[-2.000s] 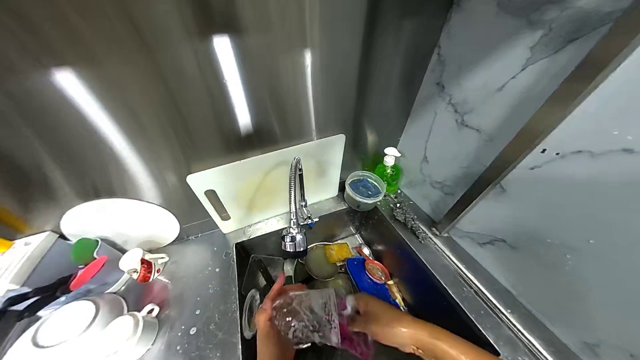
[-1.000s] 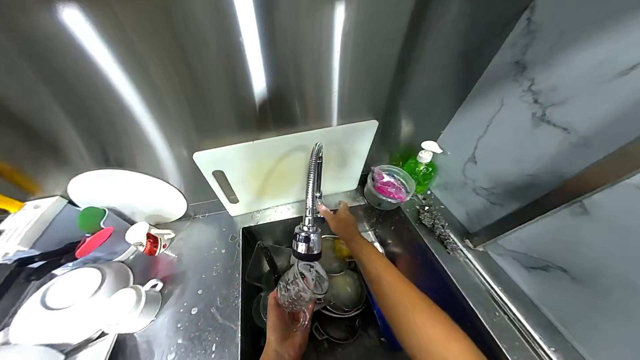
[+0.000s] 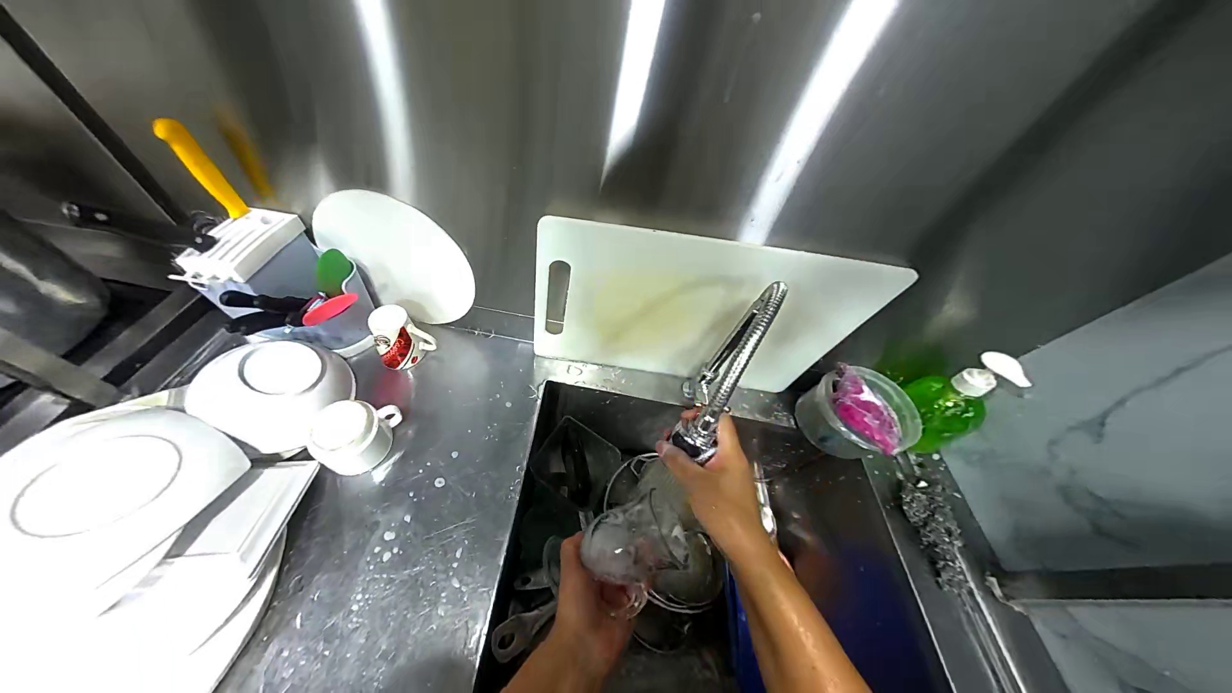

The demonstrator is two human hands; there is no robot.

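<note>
My left hand (image 3: 592, 606) holds a clear glass (image 3: 630, 549), tilted, over the dark sink (image 3: 818, 577). Above and to the right of it, my right hand (image 3: 717, 486) grips the spray head (image 3: 696, 436) of the chrome spring-neck faucet (image 3: 756, 337). The glass looks wet, and its opening faces up toward the spray head. Below my hands, metal pots, a pan handle (image 3: 523, 630) and a dark square container (image 3: 576, 462) lie in the sink, partly hidden by my hands and the glass.
A white cutting board (image 3: 635, 289) leans behind the faucet. Right of it are a plastic tub (image 3: 828, 414) with a pink scrubber (image 3: 864, 412), a green soap bottle (image 3: 943, 409) and a steel scourer (image 3: 932, 529). White plates (image 3: 96, 481), mugs (image 3: 351, 438) and a knife block (image 3: 255, 250) stand left.
My right hand has left the pink scrubber in the tub, where it lay one second ago, and has moved from the faucet's base to its spray head. The view has shifted left.
</note>
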